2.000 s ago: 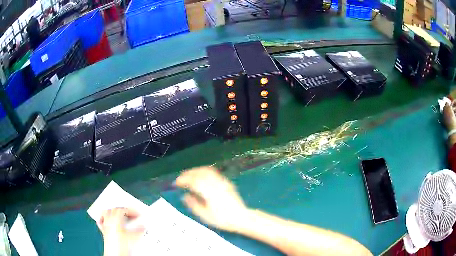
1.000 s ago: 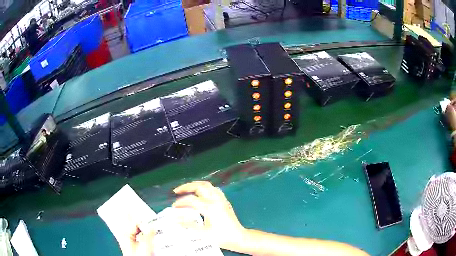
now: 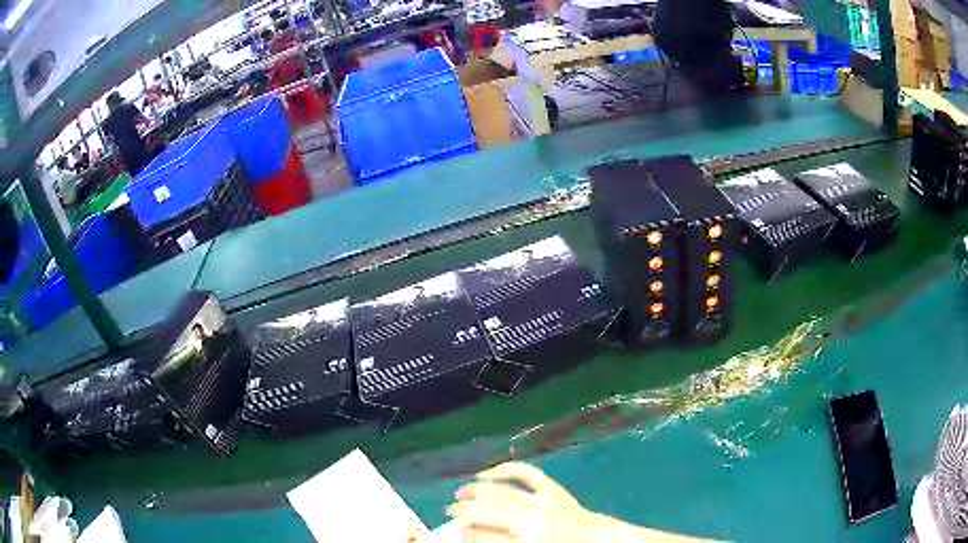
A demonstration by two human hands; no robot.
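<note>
My right hand point(image 3: 522, 505) is at the bottom edge, its fingers bent over a white label sheet point(image 3: 444, 531), mostly cut off by the frame. Whether the fingers grip a label or the sheet cannot be told. A blank white sheet point(image 3: 356, 498) lies to its left. My left hand is out of the picture. Several black retail boxes lie face up on the dark green belt, one point(image 3: 541, 295) beyond my right hand. Two boxes point(image 3: 683, 255) stand upright side by side, showing orange round icons. Another box point(image 3: 200, 371) leans tilted at the left.
A smartphone point(image 3: 862, 456) lies at the right, with part of a white fan point(image 3: 945, 488) beside it. Wrinkled clear tape point(image 3: 759, 371) runs along the belt edge. White scraps point(image 3: 48, 522) lie bottom left. Blue totes point(image 3: 407, 115) stand behind the line. More boxes point(image 3: 849, 207) lie at the right.
The camera view has tilted up, so the scene sits lower and farther right. My left hand and most of the label sheet have left the picture. My right hand remains beside the sheets.
</note>
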